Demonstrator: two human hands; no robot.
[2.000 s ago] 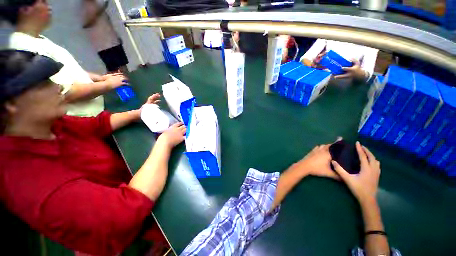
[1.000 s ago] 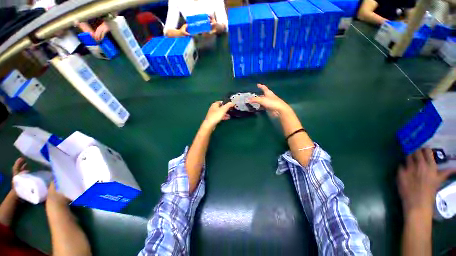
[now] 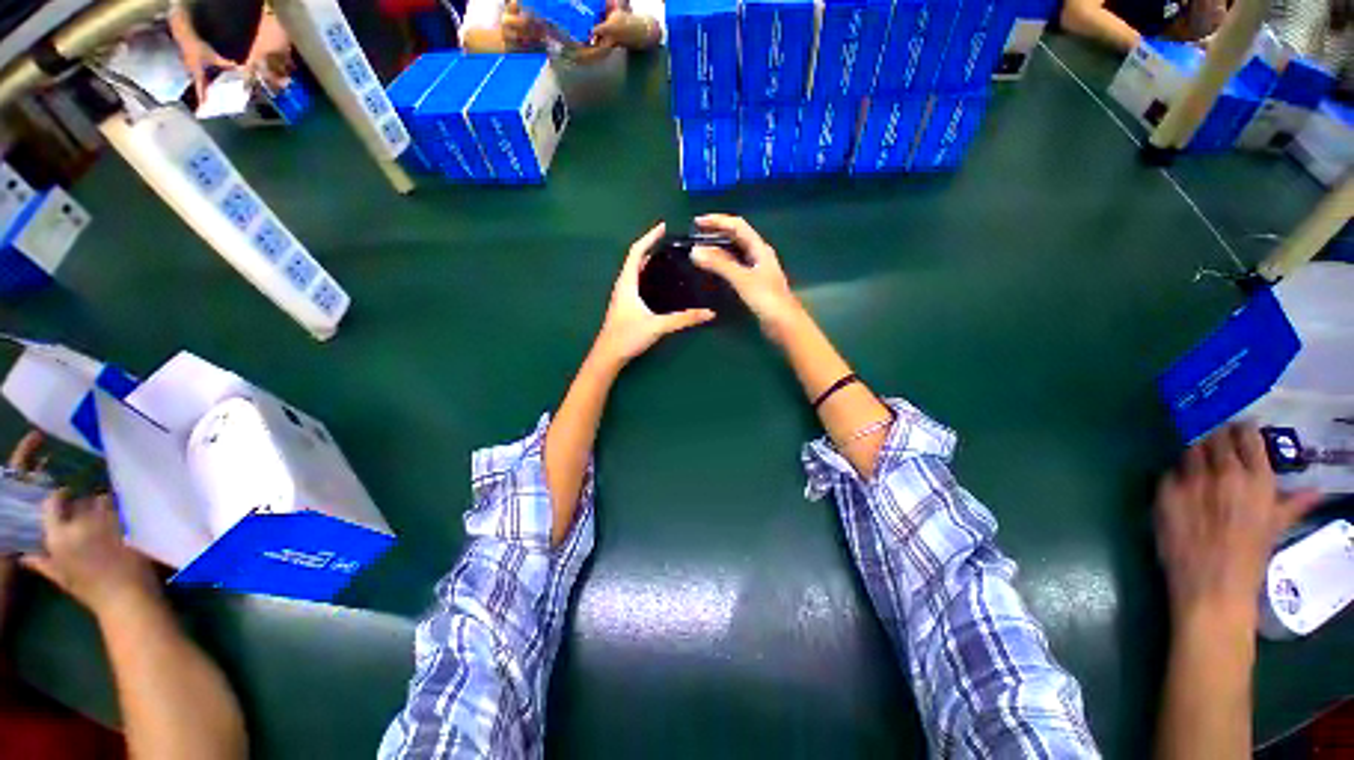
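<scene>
A folded black article [image 3: 686, 279] is held between my two hands above the dark green table [image 3: 832, 594], in front of the stacked blue cartons. It is compact and fist-sized, and its detail is too dark to make out. My left hand [image 3: 651, 305] wraps its left side, with the fingers up and the thumb along the near side. My right hand [image 3: 746, 275] holds its upper right side. The fingers partly hide the article. Both hands are bare.
Closed blue cartons [image 3: 824, 97] stand stacked at the far side, more cartons [image 3: 478, 119] to their left. An open carton [image 3: 297, 512] holding a white device [image 3: 238, 457] is at left. Power strips [image 3: 230, 223] hang at upper left. Neighbours' hands [image 3: 1230, 520] work on both sides and across.
The black article was first bunched in my hands, then wider with a grey patterned face showing. Now it is compact and dark again. The view has turned rightward since the first frame.
</scene>
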